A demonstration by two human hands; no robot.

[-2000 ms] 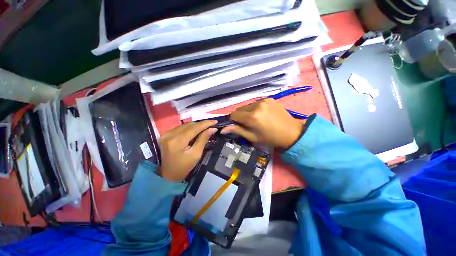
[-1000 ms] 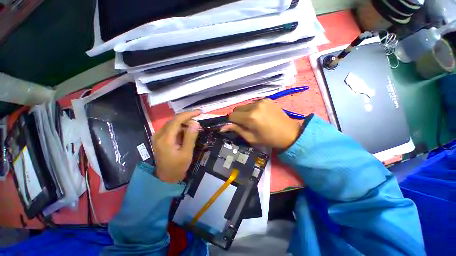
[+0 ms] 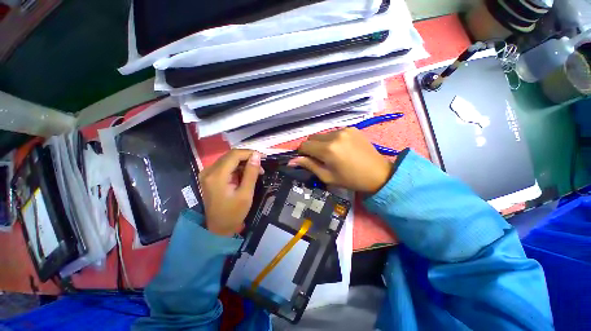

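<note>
An opened tablet (image 3: 269, 249) lies aslant near my lap, with a pale silver battery (image 3: 262, 265) and an orange-yellow flex cable (image 3: 282, 253) running diagonally over it. A thin black strip (image 3: 278, 158) lies along its top end. My left hand (image 3: 228, 191) pinches the strip's left end between thumb and fingertips. My right hand (image 3: 343, 158) holds the strip's right end, with its fingertips over the tablet's top edge. The fingers hide both ends of the strip. A dark panel and a white sheet show under the tablet's right side.
Tablets layered with white sheets (image 3: 285, 71) are stacked ahead. Blue-handled cutters (image 3: 382, 119) lie partly behind my right hand. A glossy black tablet (image 3: 155, 174) is at left, more layered panels further left. A grey cover (image 3: 479, 129) with a black-handled tool is at right. Blue crates (image 3: 564, 258) stand near the lower corners.
My left hand first moved back from the strip's middle, and its fingers have since closed at the strip's left end. My right hand has stayed almost in place. The tablet has barely moved.
</note>
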